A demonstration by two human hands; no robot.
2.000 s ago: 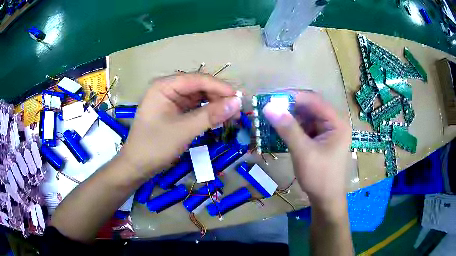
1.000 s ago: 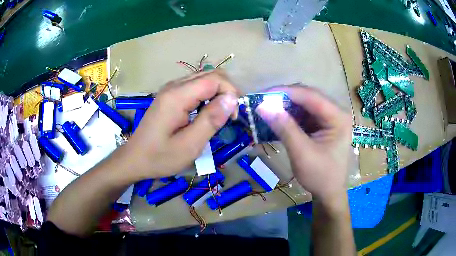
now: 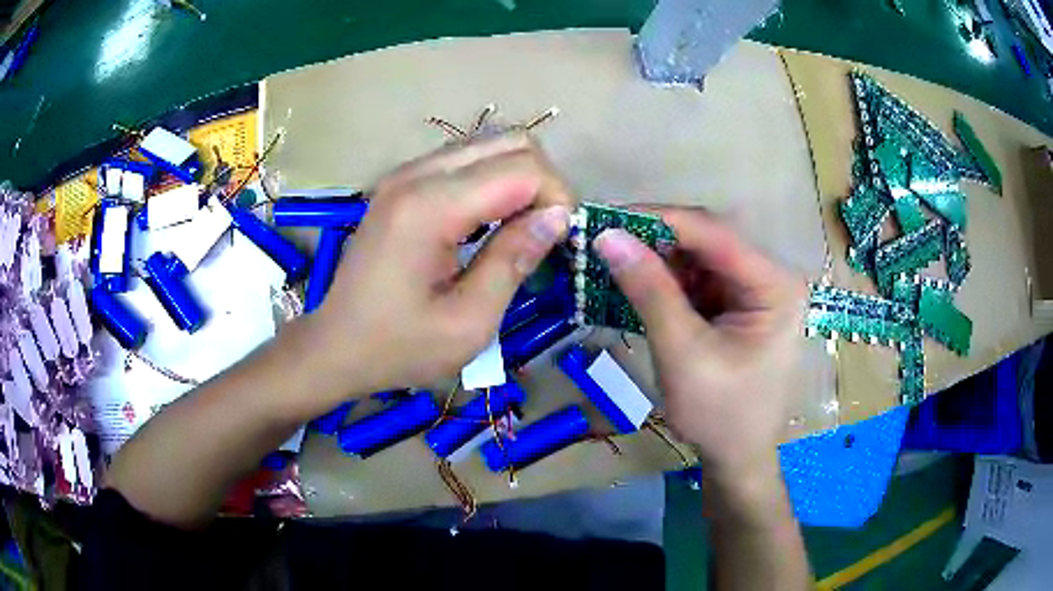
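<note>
My right hand (image 3: 722, 312) holds a green circuit board panel (image 3: 606, 277) between thumb and fingers, its row of pale sockets facing left. My left hand (image 3: 462, 254) has thumb and forefinger pinched at the panel's upper left corner, on a small lead plug (image 3: 575, 219). The plug is mostly hidden by the fingertips, and I cannot tell whether it sits in the socket. Blue battery packs (image 3: 537, 439) with thin leads lie below and partly behind my hands. One has a white pad (image 3: 620, 390).
A pile of board panels (image 3: 912, 196) lies at right on brown cardboard (image 3: 335, 116). More batteries (image 3: 173, 292) and pink-wrapped parts (image 3: 40, 358) lie at left. A grey metal bracket (image 3: 699, 40) stands at the back beside the green belt (image 3: 462, 14).
My left fingertips have moved right, from a gap beside the panel to its upper left corner. My right hand still holds the panel. The whole view has shifted slightly.
</note>
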